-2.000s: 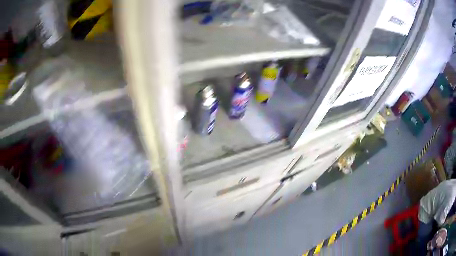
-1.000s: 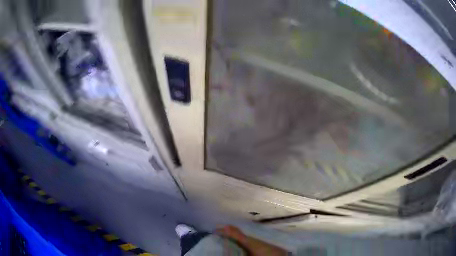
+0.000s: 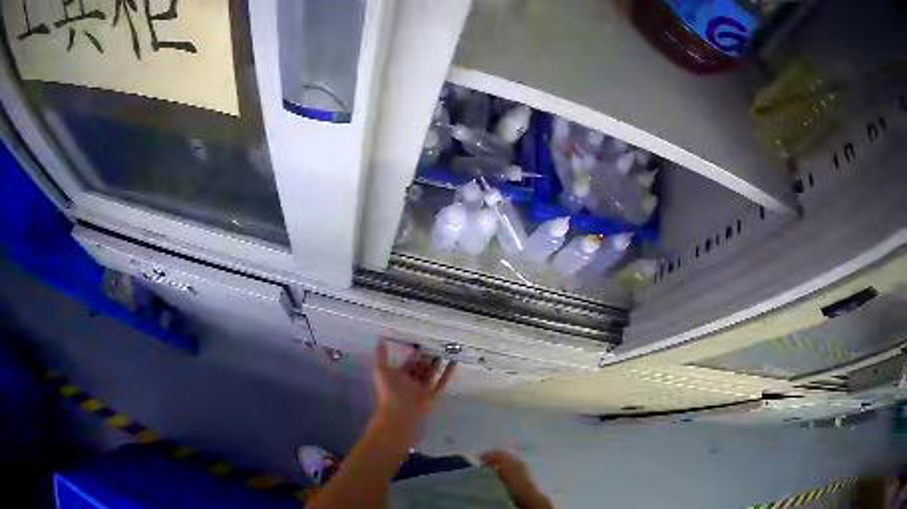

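Observation:
A white cabinet with sliding glass doors stands in front of me, its right compartment open. My left hand (image 3: 410,383) is at the top of a pale drawer (image 3: 517,370) below the glass section, fingers spread, at the drawer's recessed pull; nothing shows in it. My right hand (image 3: 512,475) is low at the bottom edge, small and partly cut off; its fingers are not clear. Inside the compartment, several white squeeze bottles (image 3: 478,231) stand on the lower shelf, with more bottles in blue bins (image 3: 542,164) behind them.
A paper sign (image 3: 149,55) is on the left glass door. A jar with reddish contents (image 3: 686,45) and a yellowish packet (image 3: 794,104) are on the upper shelf. Yellow-black floor tape (image 3: 129,429) and blue bins (image 3: 109,487) are at the lower left.
The view has moved from the closed cabinet door to the open compartment with the bottles. My left hand has come into view at the drawer front.

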